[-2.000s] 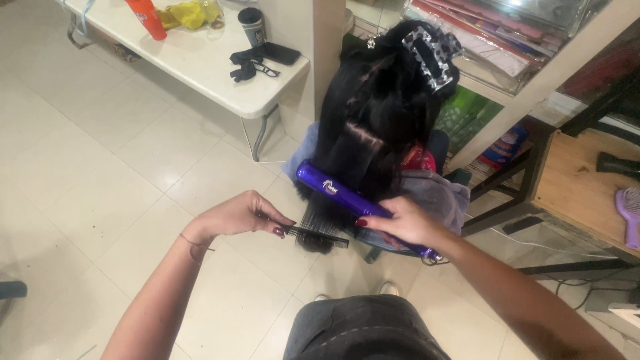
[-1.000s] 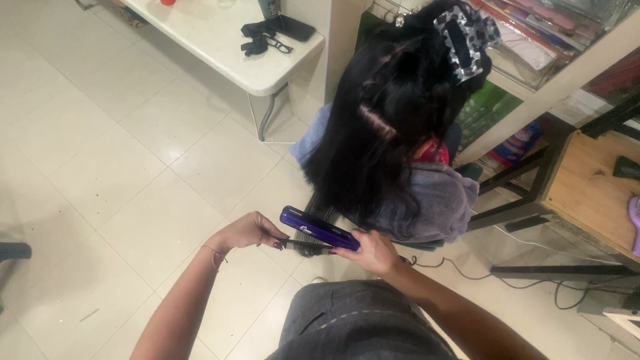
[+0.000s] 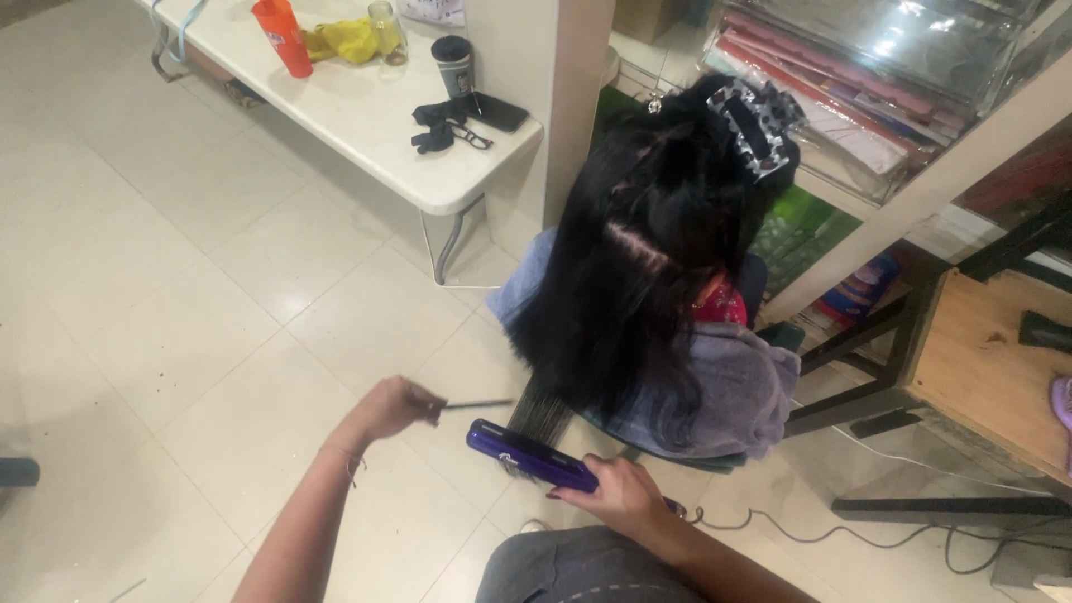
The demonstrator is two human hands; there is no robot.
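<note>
A seated person with long black hair (image 3: pixel 586 276) has a towel (image 3: pixel 737 394) over the shoulders and a patterned claw clip (image 3: pixel 754 126) holding up the top section. My right hand (image 3: pixel 624 498) grips a purple hair straightener (image 3: pixel 532 456), which lies across a thin strand near its ends. Left of the strand, my left hand (image 3: pixel 398 410) holds a thin dark comb (image 3: pixel 477 405), its tip close to the hair. Whether the comb touches the strand cannot be told.
A white folding table (image 3: pixel 368 126) at upper left bears an orange cup (image 3: pixel 283 38), a tumbler (image 3: pixel 453 63), a phone (image 3: pixel 498 110) and glasses. Shelving (image 3: pixel 913 159) stands behind the person. To the right are a wooden-topped table (image 3: pixel 980 343) and a cord (image 3: pixel 804 528) trailing across the floor.
The comb, beside the straightener at the strand's ends one second ago, is now farther up and left of it, with my left hand. The view has shifted.
</note>
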